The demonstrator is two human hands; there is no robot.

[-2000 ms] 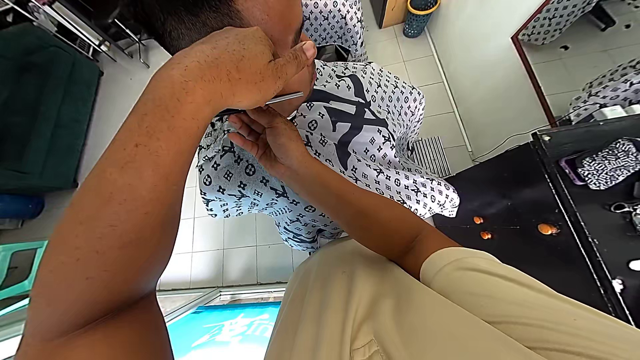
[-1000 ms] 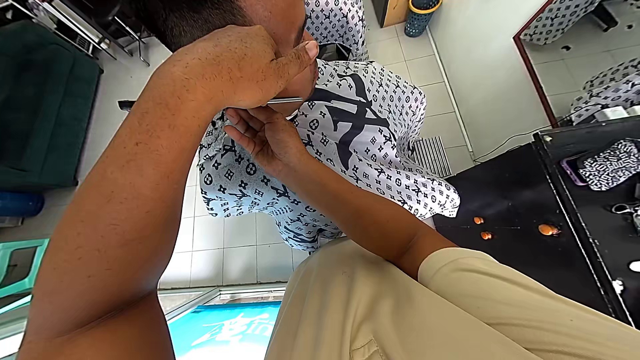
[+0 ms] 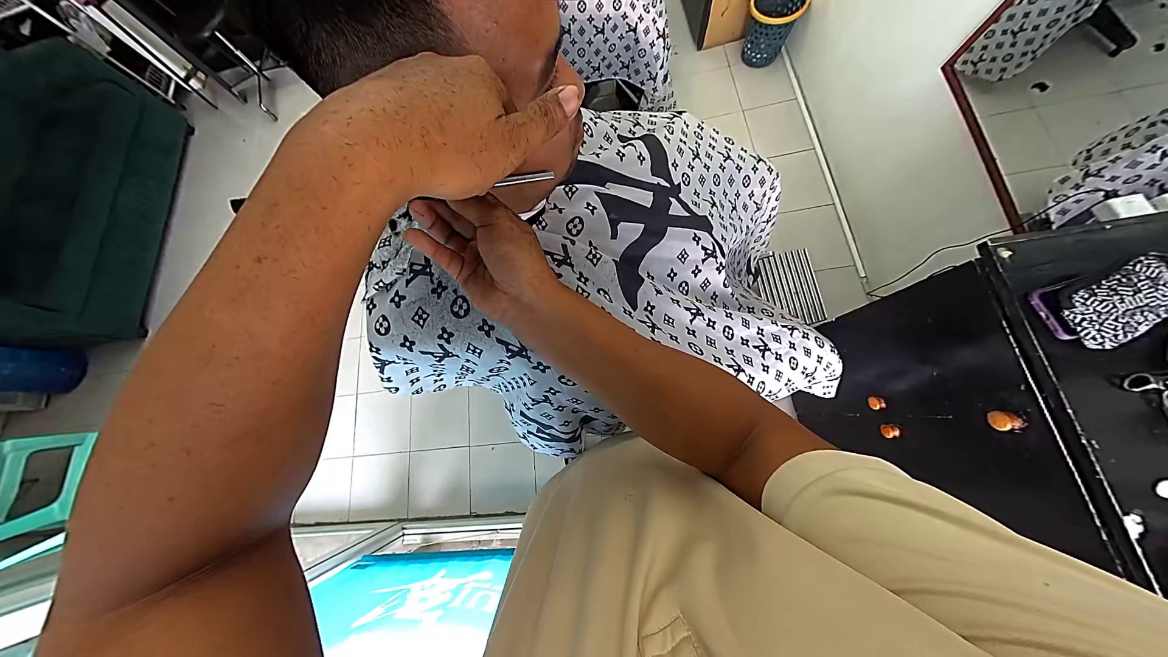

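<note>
A seated person wears a white barber's cape (image 3: 639, 228) with a dark printed pattern. My left hand (image 3: 447, 128) rests on the side of the person's face, thumb stretched toward the mouth, its fingers partly hidden. Just below it, my right hand (image 3: 488, 242) is raised palm up by the jaw, its fingers bent around the hidden end of a thin metal razor (image 3: 525, 180). The razor's silvery strip lies along the jaw and sticks out from under my left hand. Dark short hair (image 3: 365, 41) shows above my left wrist.
A black counter (image 3: 922, 365) with orange knobs stands at right, a patterned pouch (image 3: 1121, 301) on top. A dark green sofa (image 3: 82, 192) and a green plastic stool (image 3: 46, 484) are at left. Behind are a wastebasket (image 3: 776, 32) and a wall mirror (image 3: 1049, 91).
The razor's visible strip has tilted slightly along the jaw since the earliest frame. My left hand has stayed on the face, and the right has barely moved.
</note>
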